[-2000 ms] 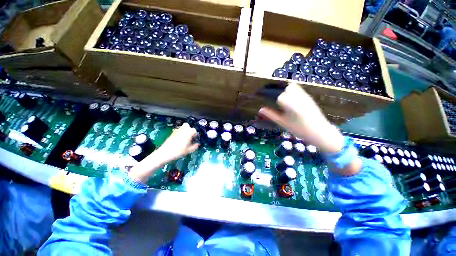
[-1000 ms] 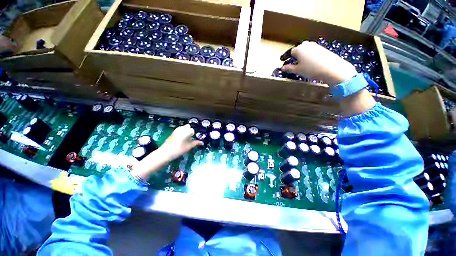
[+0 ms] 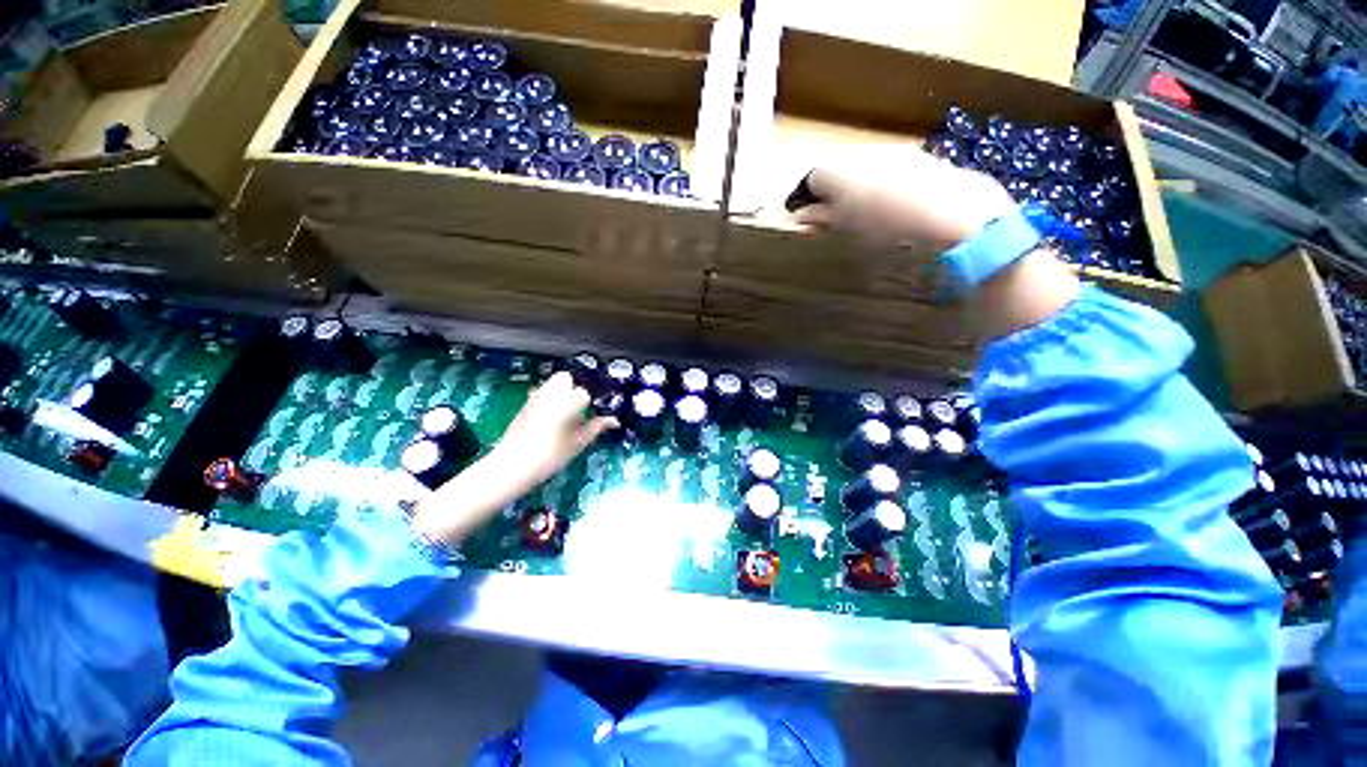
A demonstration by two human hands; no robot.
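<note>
My right hand (image 3: 885, 202) is over the front wall of the right carton (image 3: 840, 98), with its fingers closed round a black capacitor (image 3: 805, 191). A blue band is on that wrist. My left hand (image 3: 543, 438) is at the left end of a double row of capacitors (image 3: 691, 411) standing on the green circuit board (image 3: 630, 567). Its fingers are at a capacitor there; whether they grip it is hard to tell. Other capacitors (image 3: 762, 504) stand in pairs nearer the front. Copper-red coils (image 3: 759, 568) sit along the board's front edge.
A left carton (image 3: 495, 195) holds many loose capacitors. Smaller cartons stand at far left (image 3: 120, 68) and far right (image 3: 1274, 322). A pale metal rail (image 3: 720, 641) runs along the front, with a yellow patch (image 3: 189, 552) at left. A dark gap (image 3: 225, 420) separates two boards.
My right hand went from above the board into the right carton, then moved left to its front wall with a capacitor. My left hand has stayed near the row's left end.
</note>
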